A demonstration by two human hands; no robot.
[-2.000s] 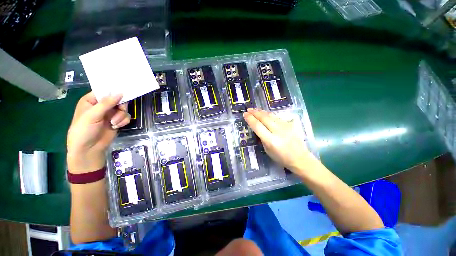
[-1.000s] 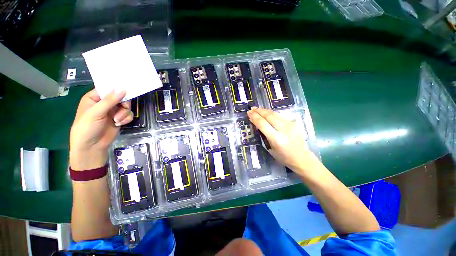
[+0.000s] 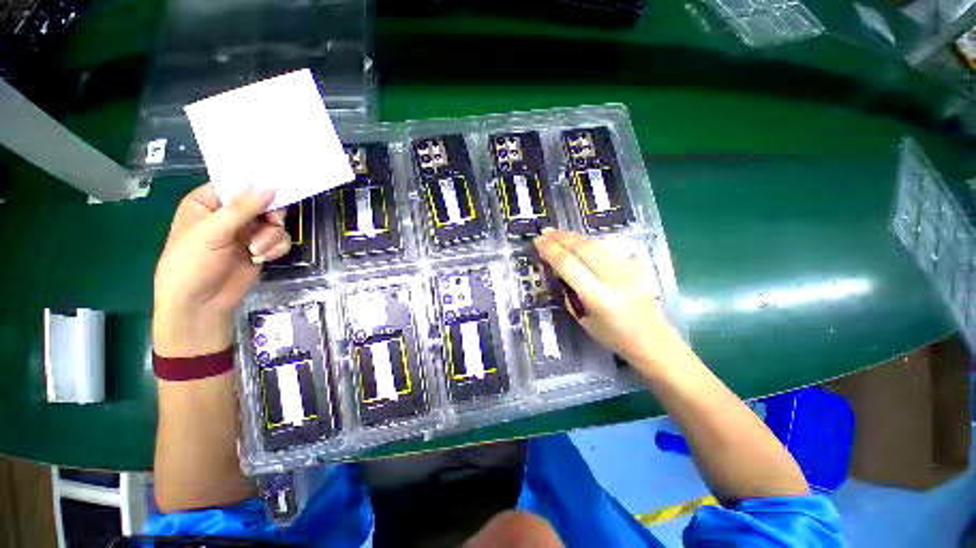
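The clear blister tray (image 3: 430, 262) lies tilted on the bench, holding black phone housings (image 3: 471, 348) in two rows. My left hand (image 3: 219, 252) grips the white sticker sheet (image 3: 270, 139) by its lower edge, above the tray's upper left corner. My right hand (image 3: 601, 291) rests over the lower right pockets, fingertips at the lower end of an upper-row housing. A dark edge shows under the palm; whether it is a tool cannot be told. The housing beside the hand is partly covered, and the pocket under the hand is largely hidden.
A curled white piece (image 3: 75, 355) lies at far left. An empty clear tray (image 3: 257, 64) lies behind the working tray, near a pale metal upright (image 3: 64, 145). Clear trays lie at right (image 3: 933, 219) and back right (image 3: 758, 19). A blue stool (image 3: 810, 437) stands below the bench.
The sheet and my left hand have shifted slightly right, and the sheet slightly up. The tray also appears slightly further right. My right hand has moved very little and stays at the same housing.
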